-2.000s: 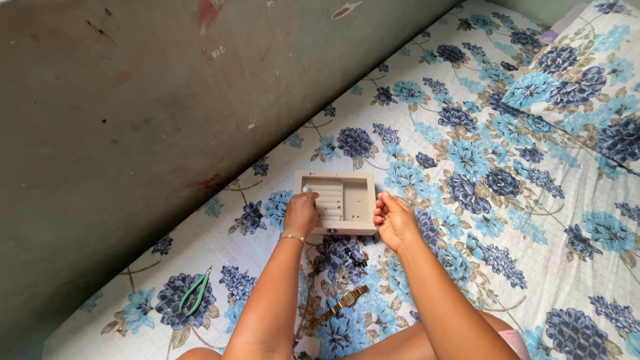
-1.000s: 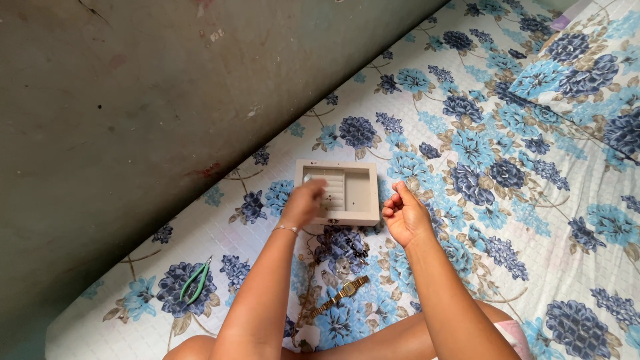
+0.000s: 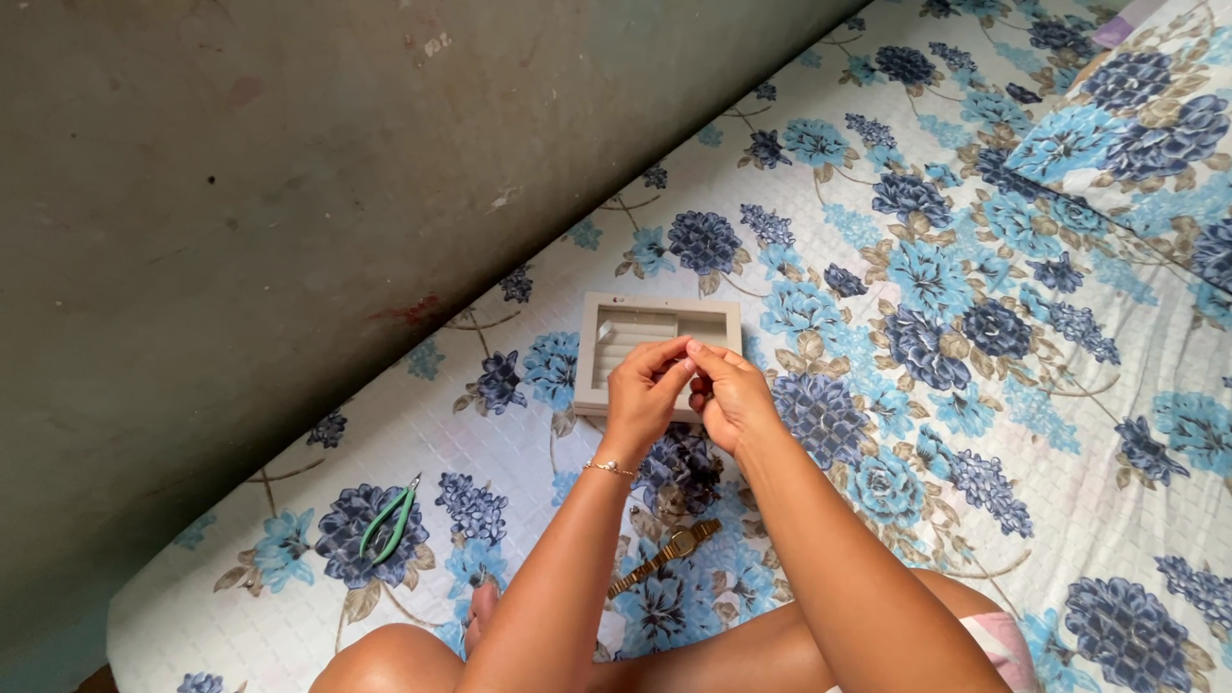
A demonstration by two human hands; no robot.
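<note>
My left hand [image 3: 647, 390] and my right hand [image 3: 729, 387] meet at the fingertips above a cream jewelry box [image 3: 589, 380] with a framed window in its lid. Thumb and forefinger are pinched on each side, but whatever may be between them is too small to make out. Ridged ring rolls show through the window on the box's left side. A thin bracelet [image 3: 610, 468] circles my left wrist. Between my forearms lies a gold-coloured wristwatch [image 3: 681, 544], and dark small jewelry pieces [image 3: 710, 478] are near the box's front edge.
Green-handled pliers [image 3: 391, 525] lie on the flowered bedsheet [image 3: 520, 462] left of my left forearm. A stained wall [image 3: 289, 192] borders the bed on the left. A pillow in matching fabric [image 3: 1136, 135] lies at the upper right. My bent legs [image 3: 390, 659] are at the bottom.
My left hand has moved from over the left part of the box toward my right hand. The two hands were apart before and now touch at the fingertips.
</note>
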